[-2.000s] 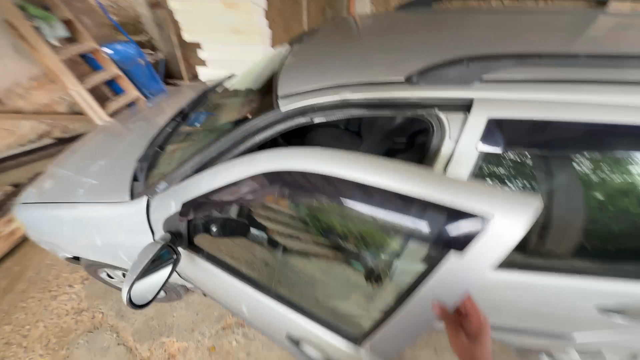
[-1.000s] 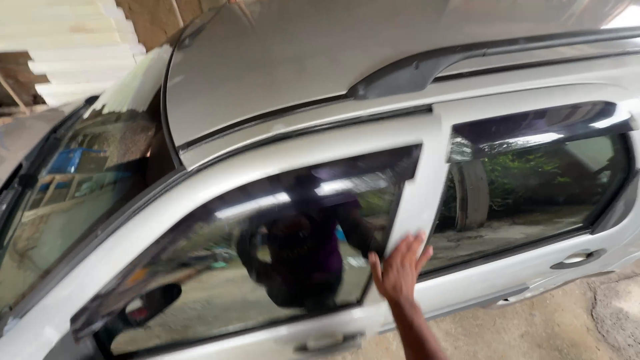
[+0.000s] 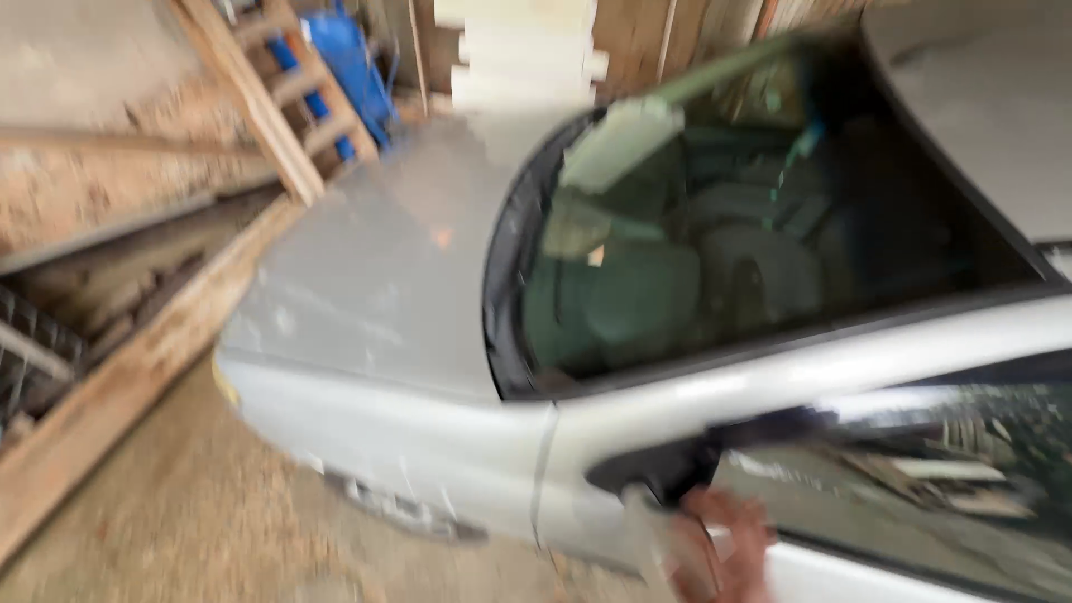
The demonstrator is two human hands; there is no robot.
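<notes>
My right hand (image 3: pixel 733 540) is at the side mirror (image 3: pixel 666 532) of a silver-grey car, low and right of centre. Its fingers are bent at the mirror's edge, but blur hides whether they grip it. Beside the hand is the front door window (image 3: pixel 888 469), which reflects the surroundings. The front door is flush with the body. Ahead of it lie the windshield (image 3: pixel 754 234) and the dusty hood (image 3: pixel 377 260). My left hand is out of sight.
A wooden ladder (image 3: pixel 251 92) leans at the upper left, with a blue object (image 3: pixel 347 67) behind it. A long wooden beam (image 3: pixel 151 360) runs diagonally at the left, near the car's front. White panels (image 3: pixel 528 50) stand at the back.
The front door stood ajar with my right hand at its rear edge, then was closed with the hand flat near the door pillar. The hand has moved forward to the mirror. The view has swung toward the hood.
</notes>
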